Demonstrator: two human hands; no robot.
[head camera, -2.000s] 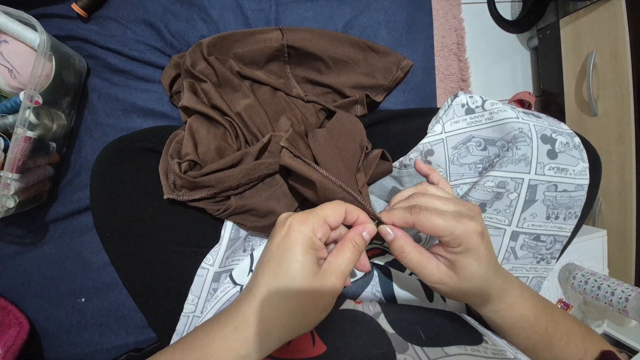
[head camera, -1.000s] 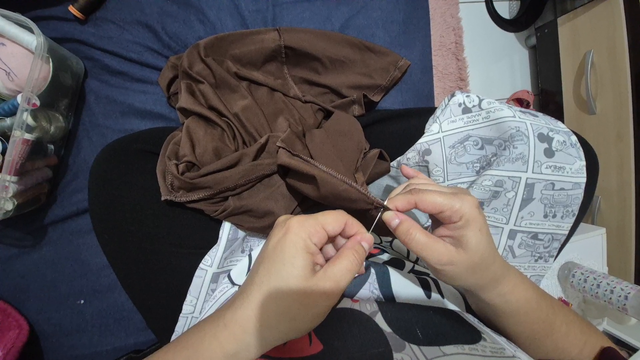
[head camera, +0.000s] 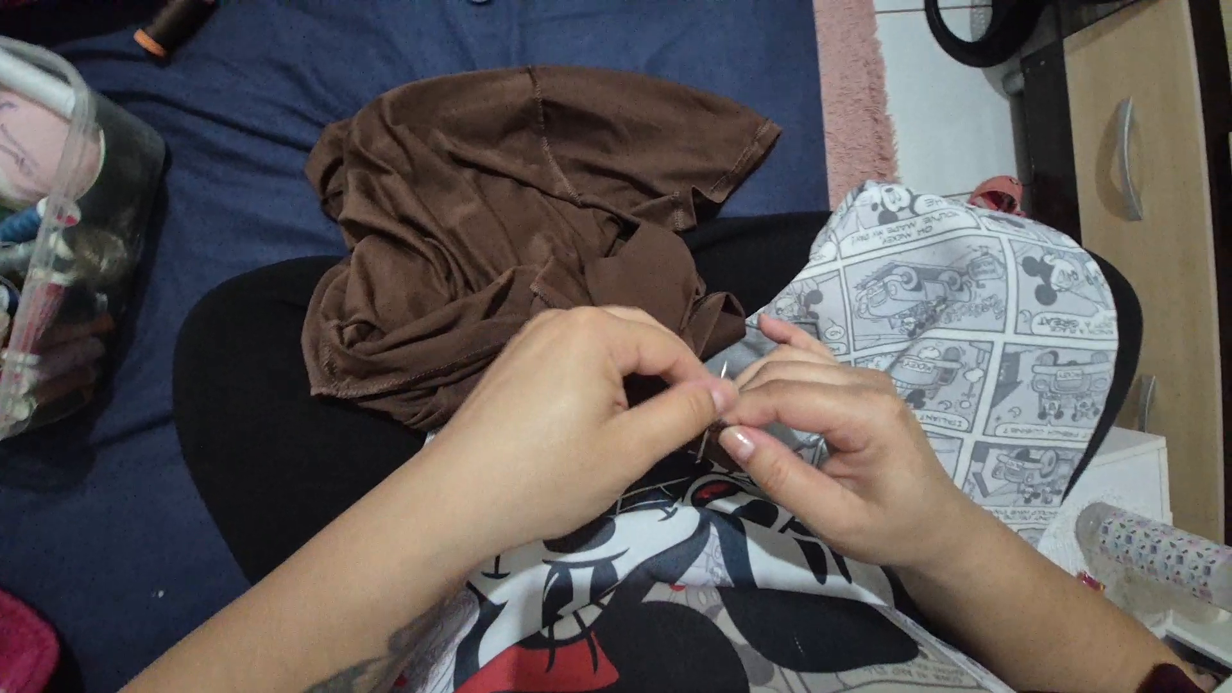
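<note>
A brown knit garment (head camera: 462, 192) with overlocked seams lies bunched across my black-clad lap. Its near edge runs down to my fingertips. My left hand (head camera: 597, 414) pinches a thin sewing needle (head camera: 724, 370) between thumb and index finger, with the needle's tip pointing up past them. Against those fingertips, my right hand (head camera: 828, 443) pinches the edge of the brown cloth, which is mostly hidden between the fingers. Under both hands is a comic-print shirt (head camera: 943, 318) in white, grey and black, which also spreads over my right knee.
A clear plastic box (head camera: 144, 154) of thread spools stands at the left on a dark blue sheet (head camera: 250, 58). A dark spool (head camera: 173, 29) lies at the top left. To the right are a wooden drawer unit (head camera: 1126, 87), a pink rug (head camera: 852, 96) and a patterned cylinder (head camera: 1155, 553).
My left hand has moved from below the cloth edge up against my right fingertips. The needle now points upward between them. The brown garment's seam edge, visible before, is now largely covered by my left hand.
</note>
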